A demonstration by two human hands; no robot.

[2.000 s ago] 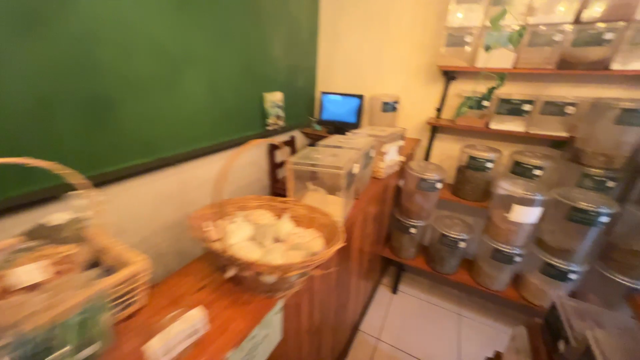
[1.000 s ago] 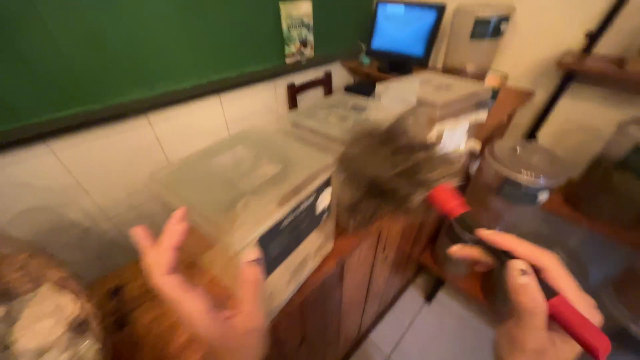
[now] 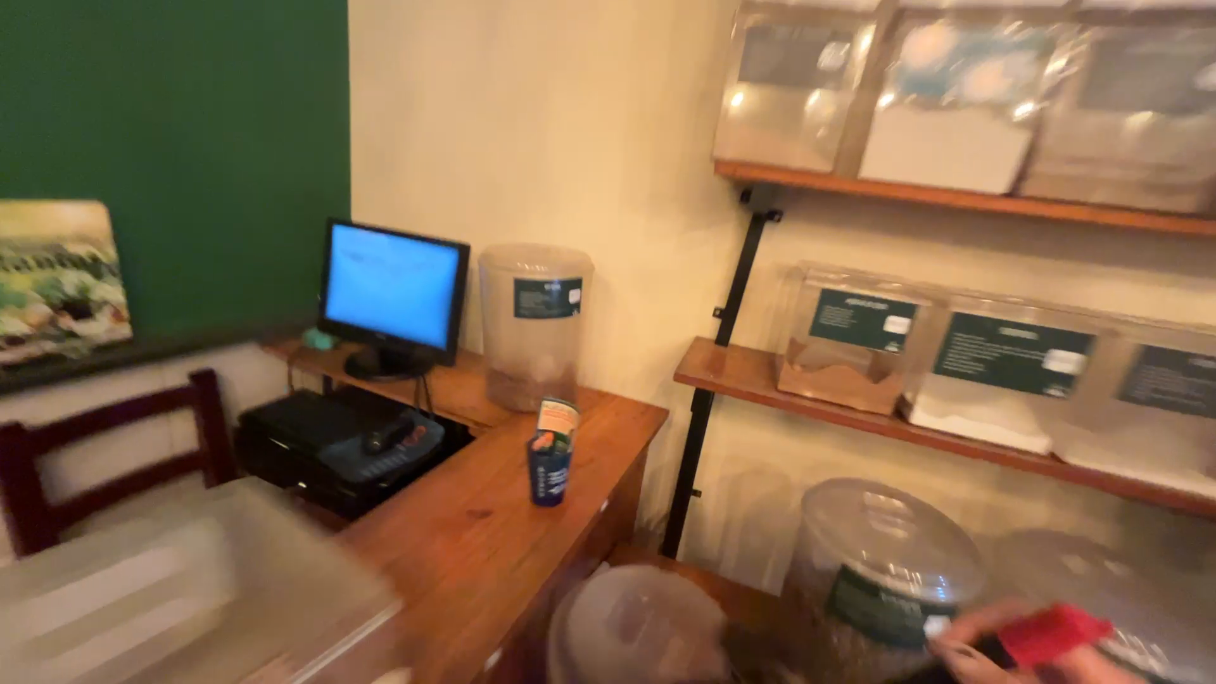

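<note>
At the bottom right, my right hand [image 3: 993, 651] is closed around a red-and-black handle [image 3: 1054, 635]; the handle's dark far end is blurred and partly cut off. It is in front of a round clear bin [image 3: 883, 541] with a dark green label. A blurred skin-toned patch at the lower edge may be my left hand [image 3: 271, 671], beside a clear lidded container [image 3: 218, 579] on the wooden counter [image 3: 475, 518]; its grip cannot be made out. Another round lid [image 3: 636, 622] lies low in the middle, left of my right hand.
On the counter stand a small blue cup [image 3: 549, 470] with a card and a tall clear bin [image 3: 535, 332]. Beyond are a monitor [image 3: 394, 290], a black printer [image 3: 337, 442] and a wooden chair [image 3: 119, 442]. Wall shelves [image 3: 950, 442] at right hold several labelled clear bins.
The view has swung toward the monitor and shelves. My left hand, spread in front of a container a second ago, is now mostly or wholly out of sight; the red-and-black handle remains in my right hand.
</note>
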